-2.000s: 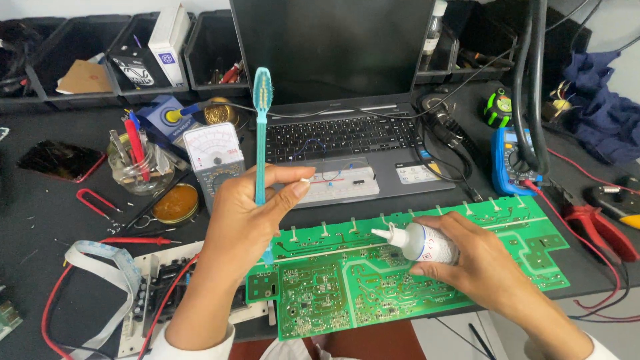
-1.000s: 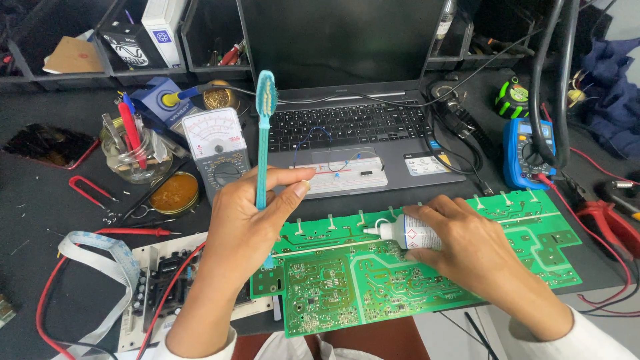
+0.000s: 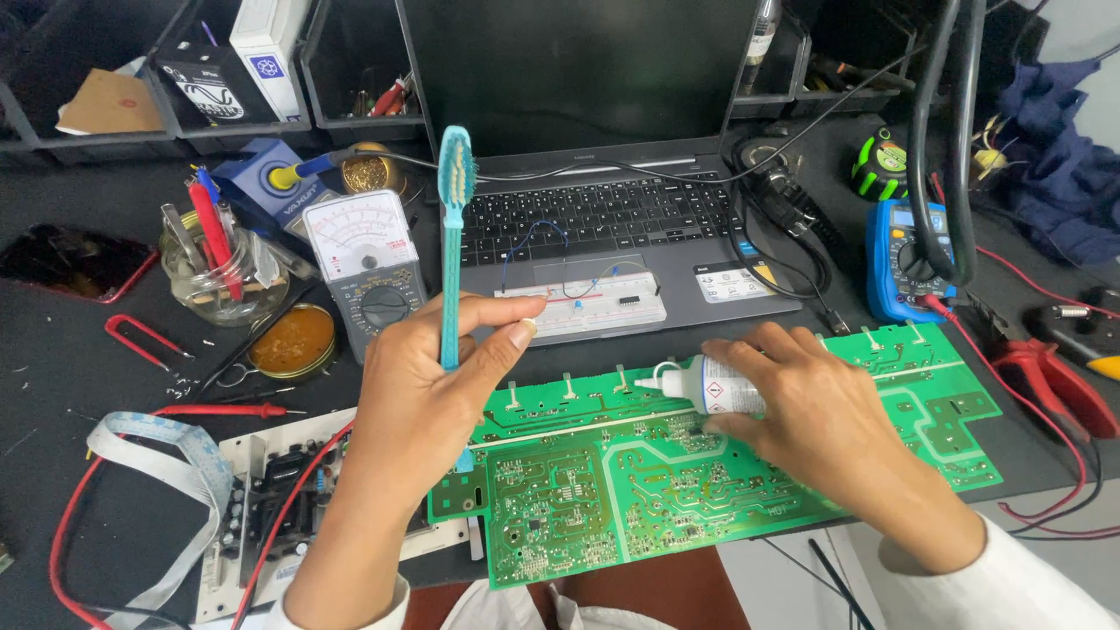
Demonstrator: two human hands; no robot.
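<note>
My left hand point(image 3: 437, 385) holds a teal toothbrush point(image 3: 452, 262) upright, bristle head at the top, with a small pale piece, perhaps a cap, between thumb and index finger. In my right hand point(image 3: 796, 402) is a white plastic squeeze bottle point(image 3: 722, 385), tilted on its side, its narrow nozzle pointing left just over the upper edge of a long green circuit board point(image 3: 674, 499). Whether the nozzle touches the board cannot be told. Behind the board, a white breadboard point(image 3: 595, 315) with wires and a chip rests on the laptop point(image 3: 604, 210).
An analog multimeter point(image 3: 367, 262), a glass jar of tools point(image 3: 223, 271) and an open tin point(image 3: 293, 341) stand left. A second board point(image 3: 219, 569) lies under my left forearm. At right are a blue digital multimeter point(image 3: 906, 262), red-handled pliers point(image 3: 1050, 376) and cables.
The bottle has gone from a more raised tilt to lying nearly level, its nozzle farther left over the board's upper edge. My left hand keeps its hold on the toothbrush.
</note>
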